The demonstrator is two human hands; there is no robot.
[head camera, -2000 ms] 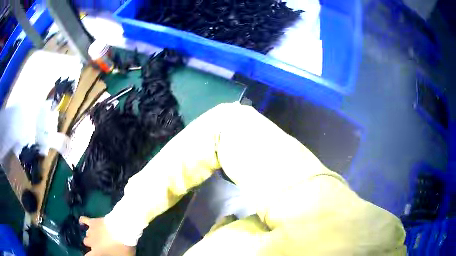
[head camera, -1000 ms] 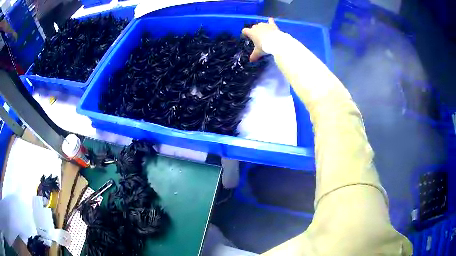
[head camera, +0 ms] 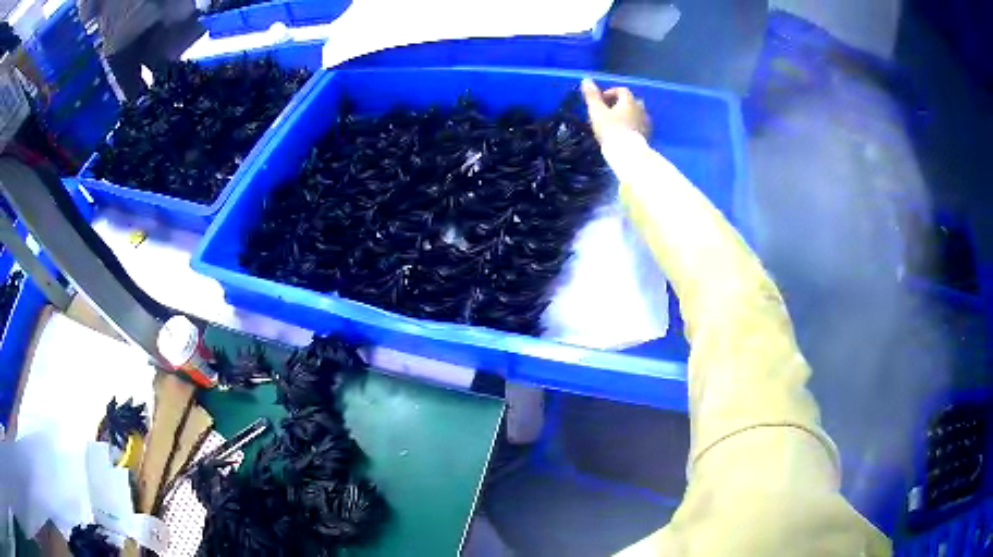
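Observation:
A large blue plastic bin [head camera: 436, 335] holds a dense layer of black spiky hair parts [head camera: 436, 207] on a white liner sheet [head camera: 610, 288]. My right hand [head camera: 616, 113] is over the bin's far right part, beside the edge of the black parts, with the arm stretched out. Its fingers are small in view and I cannot tell if they hold anything. A heap of black spiky parts [head camera: 299, 479] lies on the green bench top [head camera: 419, 446]. My left hand is not in view.
Another blue bin of black parts [head camera: 196, 125] stands at the far left. A grey metal arm [head camera: 82, 245] crosses the left side. An orange-red and white container [head camera: 185, 346], dotted sheet [head camera: 185, 506], slim silver tool [head camera: 242, 437] and cardboard [head camera: 169, 419] lie near the heap.
My right hand went from the lower left of the bench to the far right of the blue bin, then slightly further right. The view has turned toward the bins.

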